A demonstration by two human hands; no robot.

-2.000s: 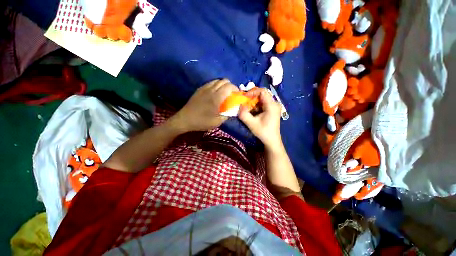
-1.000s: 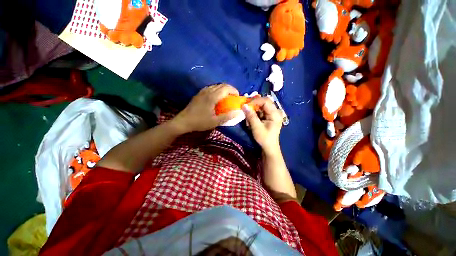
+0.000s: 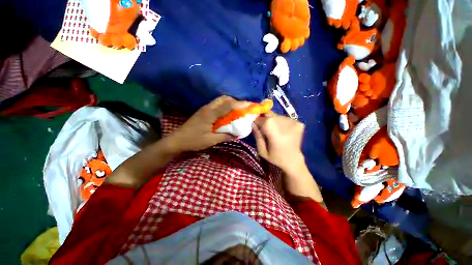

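Observation:
My left hand (image 3: 211, 124) holds an orange plush crab body with a white belly (image 3: 235, 126) over the lap, at the table's near edge. My right hand (image 3: 281, 135) is at the toy's right end, slightly blurred, fingertips pinched together. A needle or thread between them is too thin to see. Silver thread snips (image 3: 284, 102) lie on the blue cloth just beyond my right hand. A white claw (image 3: 281, 71) lies above the snips, and another white claw (image 3: 270, 43) lies beside an orange crab body (image 3: 291, 25).
A crab lies on a printed sheet (image 3: 103, 64) at upper left. A crab pile (image 3: 345, 85), a white woven ring (image 3: 357, 150) and white plastic (image 3: 432, 119) are at right. A white bag (image 3: 62, 173) with orange crabs is at lower left. Dark red fabric (image 3: 57, 98) shows at far left.
The crab body has turned to show more white belly. My right hand has moved right and down from the toy, and the snips are more fully visible.

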